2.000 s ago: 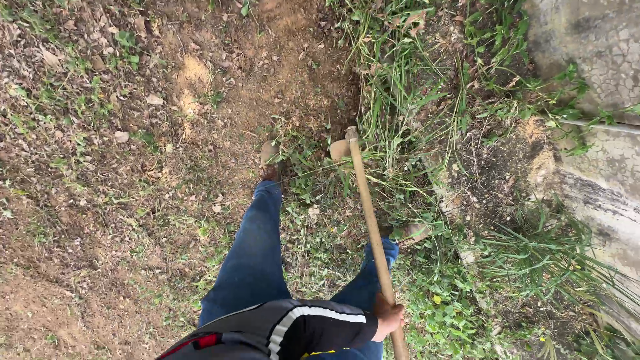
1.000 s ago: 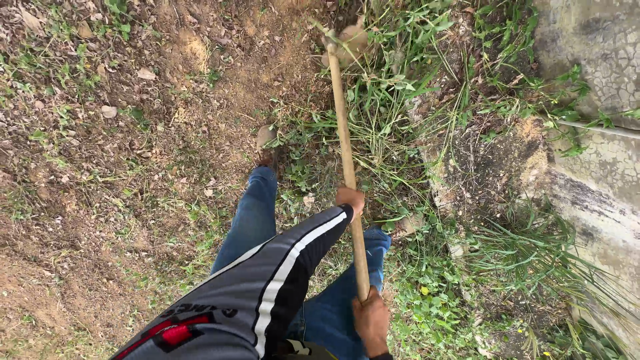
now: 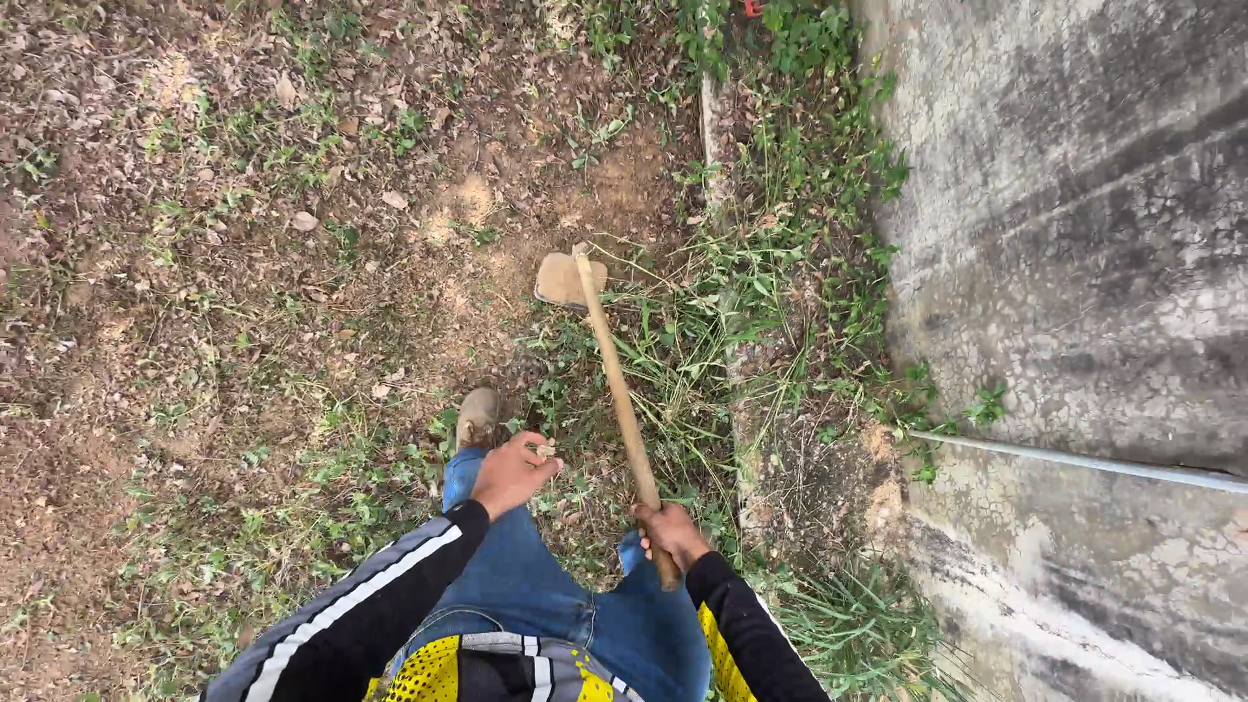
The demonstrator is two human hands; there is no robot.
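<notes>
My right hand (image 3: 671,534) is closed around the lower end of the hoe's wooden handle (image 3: 622,400). The handle slants up and left to the hoe's broad metal blade (image 3: 564,281), which is soil-coloured and lies over bare dirt beside cut weeds (image 3: 673,341). My left hand (image 3: 515,475) is off the handle, to its left, above my jeans and near my shoe (image 3: 479,417). Its fingers are curled, with a small pale bit at the fingertips; whether they grip it is unclear.
Along the right stands a stained, cracked concrete wall (image 3: 1053,292) with a thin pipe (image 3: 1072,458) against it. A low concrete edging (image 3: 717,136) runs through weeds. Dry leaves (image 3: 304,221) and low plants cover the ground at left. A grass tuft (image 3: 858,624) grows at lower right.
Both hands were on the handle one second ago; my left hand has let go and moved left. The hoe blade has come away from the weeds onto bare soil. The view has shifted.
</notes>
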